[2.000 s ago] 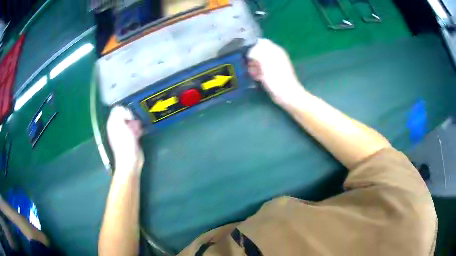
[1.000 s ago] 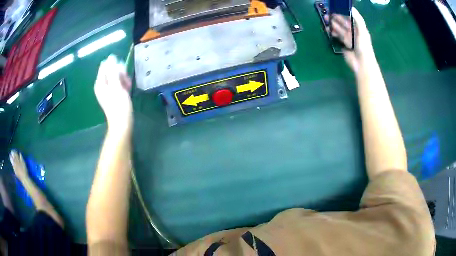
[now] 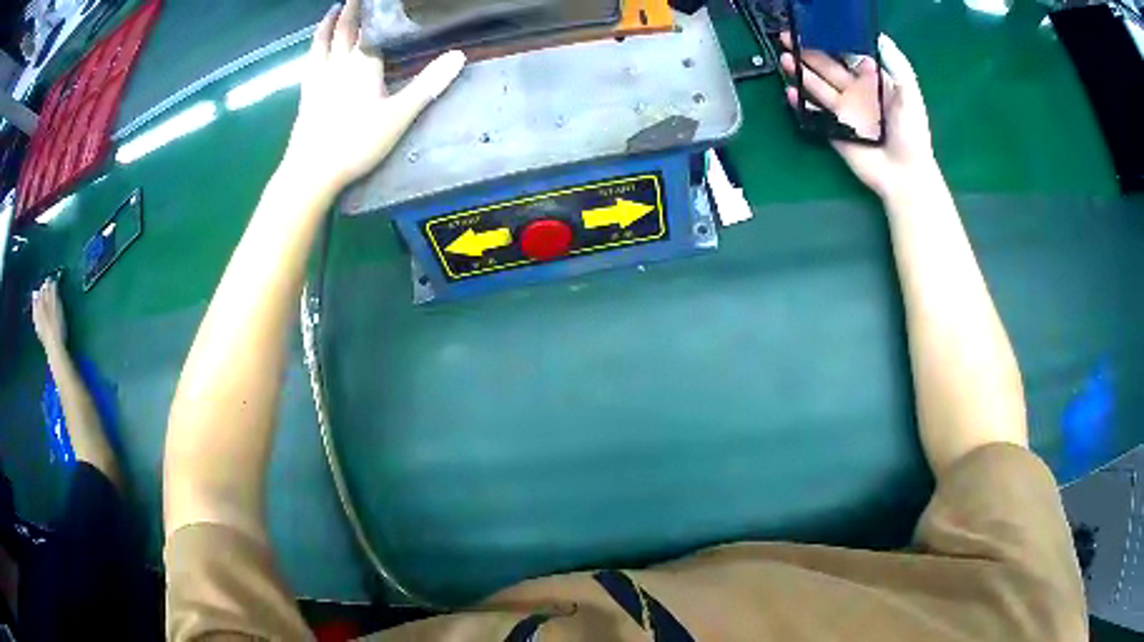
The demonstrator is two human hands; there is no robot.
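The press has a grey metal plate [image 3: 552,113] and a blue base [image 3: 420,261] with a red button [image 3: 547,240] between two yellow arrows. A blurred dark and grey part [image 3: 502,23] lies behind the plate, cut off by the top edge; I cannot tell its details. My left hand [image 3: 351,113] is over the plate's left end, fingers and thumb spread, at the left of that blurred part; no grip on it shows. My right hand [image 3: 878,119] holds a dark phone frame [image 3: 838,28] upright, right of the press, with fingers showing through it.
Another phone frame [image 3: 113,238] lies on the green surface [image 3: 627,414] at left, near a red tray [image 3: 90,113]. A pale hose [image 3: 316,364] runs down left of the press. A white tag [image 3: 728,194] is right of the base. Another person's arm [image 3: 78,395] is at far left.
My left hand has moved up and right, from beside the press onto the plate's left end. My right hand still holds the phone frame, almost unmoved in the last second; earlier both hands gripped the press sides.
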